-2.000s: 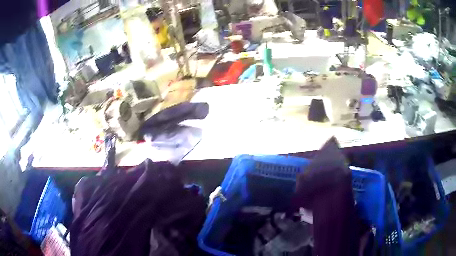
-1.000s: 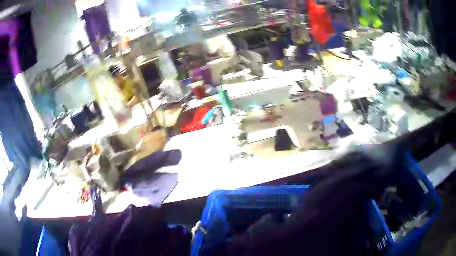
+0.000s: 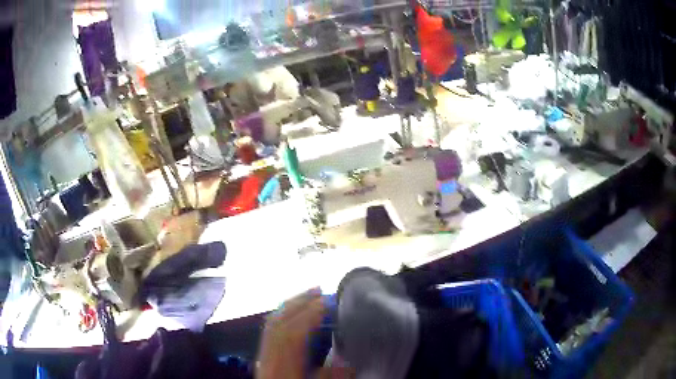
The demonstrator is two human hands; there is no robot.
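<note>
A hand, seemingly my left hand [image 3: 290,337], is at the bottom centre, blurred and cut off by the lower edge. It is just left of a rounded light grey piece [image 3: 376,322] with a dark edge. Whether its fingers grip anything is unclear. Dark cloth [image 3: 448,337] lies right of the grey piece, over the blue work crate [image 3: 504,326], and hides most of it. A small skin-toned patch shows under the grey piece, too little to identify. My right hand cannot be made out. More dark purple cloth [image 3: 174,359] is at lower left.
The white table [image 3: 259,255] runs across, its front edge just beyond the crates. On it are a cream sewing machine [image 3: 400,185], a green cone [image 3: 292,164], and dark and pale pieces [image 3: 185,270] at left. A supplies crate [image 3: 608,285] stands at right.
The view has swung right. The dark cloth raised over the work crate is now lower, and the light grey piece shows at the front. The blurred hand has come into view.
</note>
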